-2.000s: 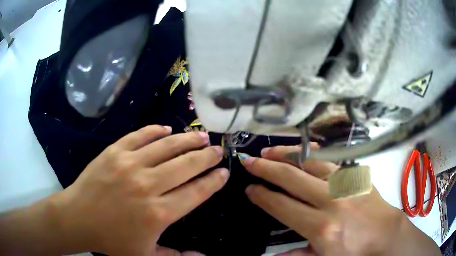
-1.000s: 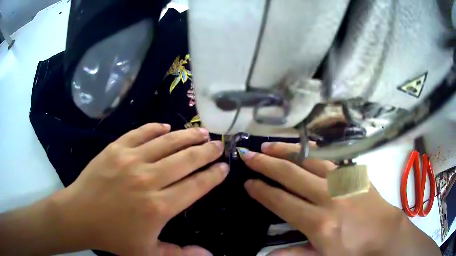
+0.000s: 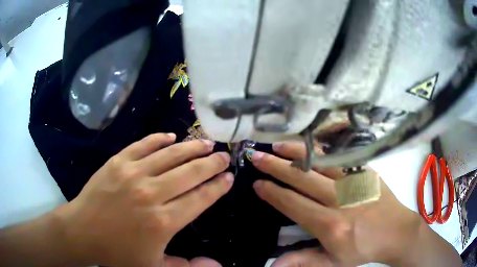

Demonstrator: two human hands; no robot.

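Observation:
A black fabric panel lies on the white table under the sewing machine head. Embroidered flowers in yellow, pink and pale blue show left of the head. The presser foot is down by the fingertips; the needle is too blurred to tell. My left hand lies flat on the fabric left of the foot, fingers slightly apart. My right hand lies flat on it to the right, fingertips close to the foot, partly behind the cream knob. Neither hand grips anything. Fabric under both hands is hidden.
A dark lamp-like shape with a shiny grey end hangs left of the head. Red-handled scissors lie on the table at the right, beside a dark patterned item. A yellow warning triangle is on the machine.
The machine head appears shifted slightly left in the view. The fabric edge near my right thumb has shifted, showing more pale table. Both hands keep nearly the same pose beside the foot.

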